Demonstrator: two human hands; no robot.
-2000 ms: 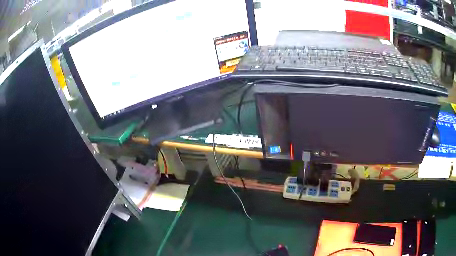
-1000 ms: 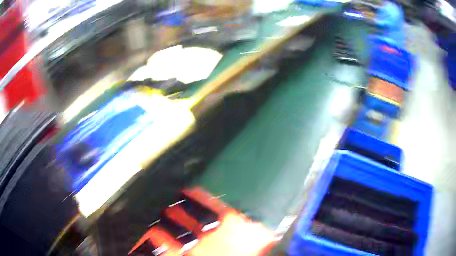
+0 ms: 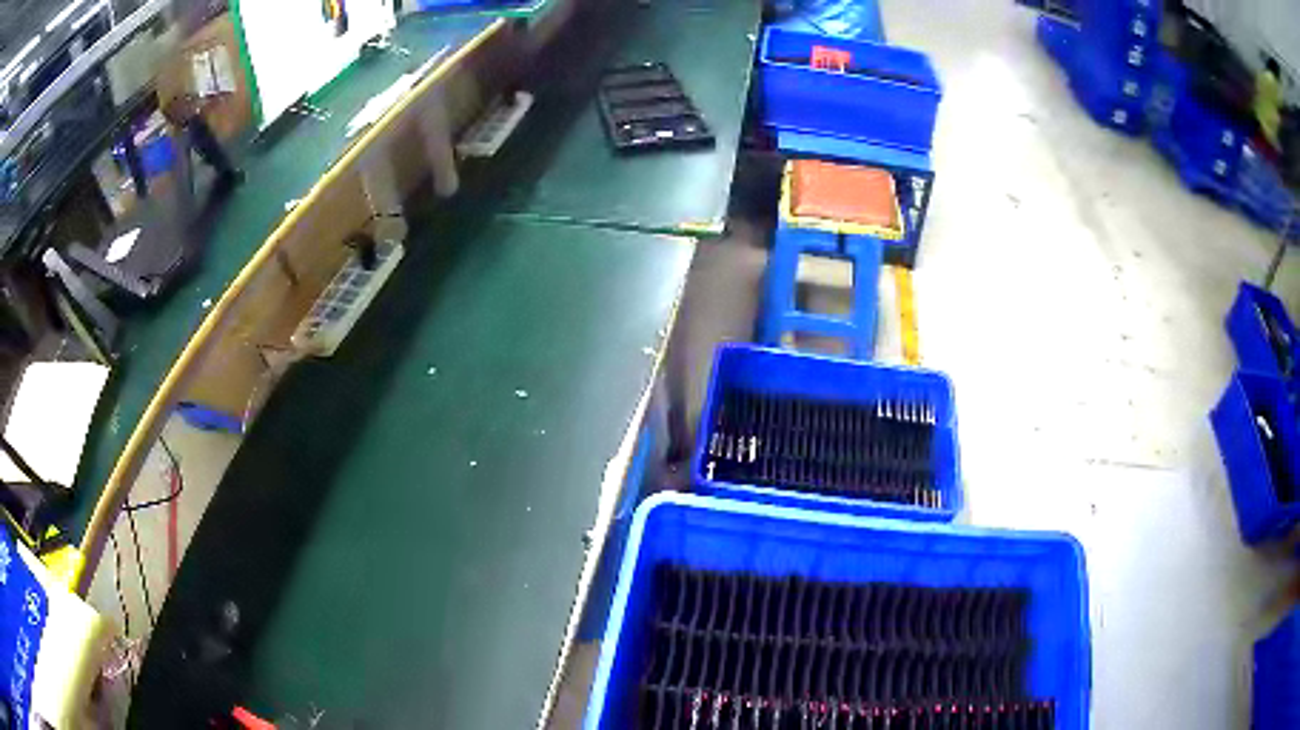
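Note:
No hand is in view. Nearest in front of me at the bottom right, a large blue bin (image 3: 1069, 606) holds rows of black flat units (image 3: 841, 628) standing on edge. A second, smaller blue bin (image 3: 830, 364) just beyond it also holds rows of black units (image 3: 827, 435). Left of the bins runs the green bench top (image 3: 428, 556). Only a small corner of the orange mat (image 3: 251, 719) shows at the bottom edge.
A black slotted tray (image 3: 653, 109) lies farther along the bench. A wood-edged shelf (image 3: 193, 350) with power strips (image 3: 347, 300) below runs along the left. A blue stool (image 3: 824, 271) with a brown seat and another blue bin (image 3: 851, 89) stand beyond. More blue bins (image 3: 1262, 449) are at far right.
The view has swung right and up from the monitor and computer to the bench's far stretch and the bins. Most of the orange mat has left the picture.

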